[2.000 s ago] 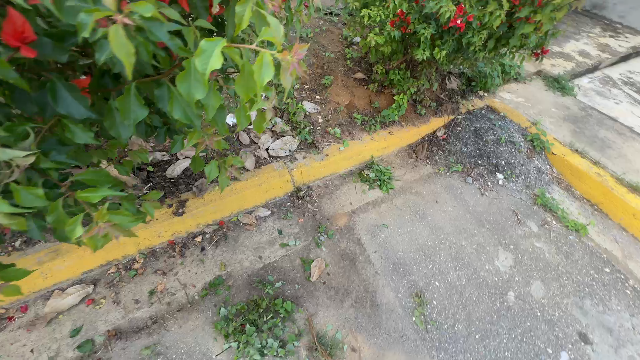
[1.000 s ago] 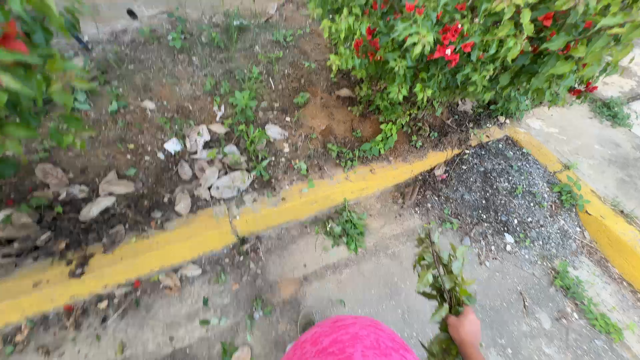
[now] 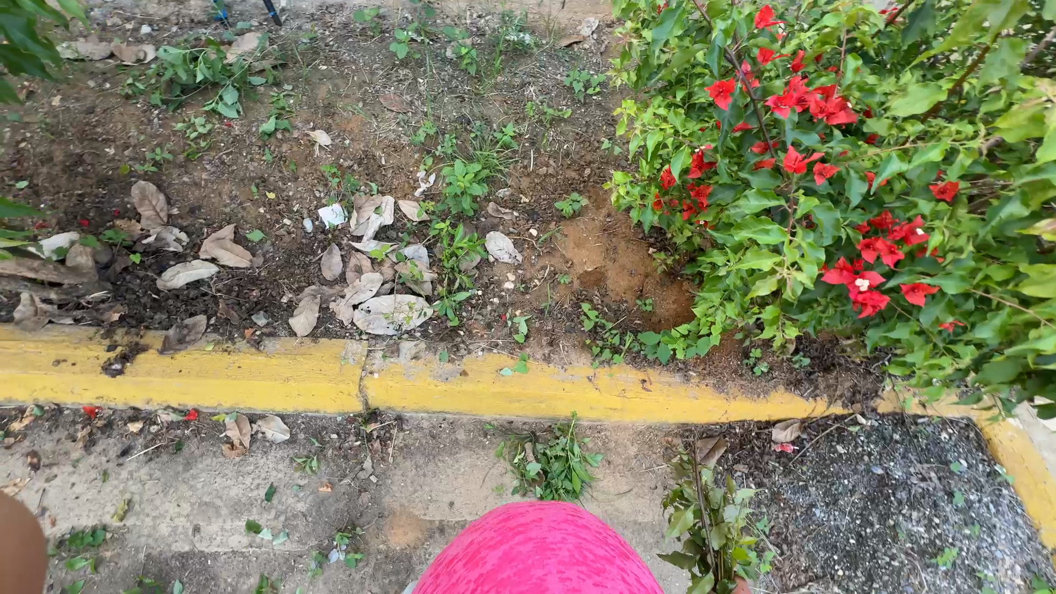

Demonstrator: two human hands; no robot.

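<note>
A bundle of cut leafy stems [image 3: 711, 528] points up from the bottom edge, right of centre, over the pavement beside dark gravel. Just a sliver of my right hand [image 3: 741, 586] shows at its lower end, closed around the stems. My left hand is out of view; a rounded patch of bare skin cuts into the lower left edge, and I cannot tell which body part it is. Pink cloth [image 3: 540, 551] rises at the bottom centre. Above it, a small heap of green cuttings [image 3: 554, 464] lies on the pavement near the yellow curb [image 3: 511, 388].
Beyond the curb is a soil bed [image 3: 330, 157] with dry leaves [image 3: 393, 314] and small weeds. A bougainvillea bush [image 3: 792, 190] with red bracts overhangs the curb at the right. Dark gravel [image 3: 891, 503] fills the curb's corner. Leaf litter dots the pavement at lower left.
My right hand and the leafy stems, absent two seconds ago, showed a second ago; now the hand is mostly below the bottom edge. The view has shifted, showing more of the bed.
</note>
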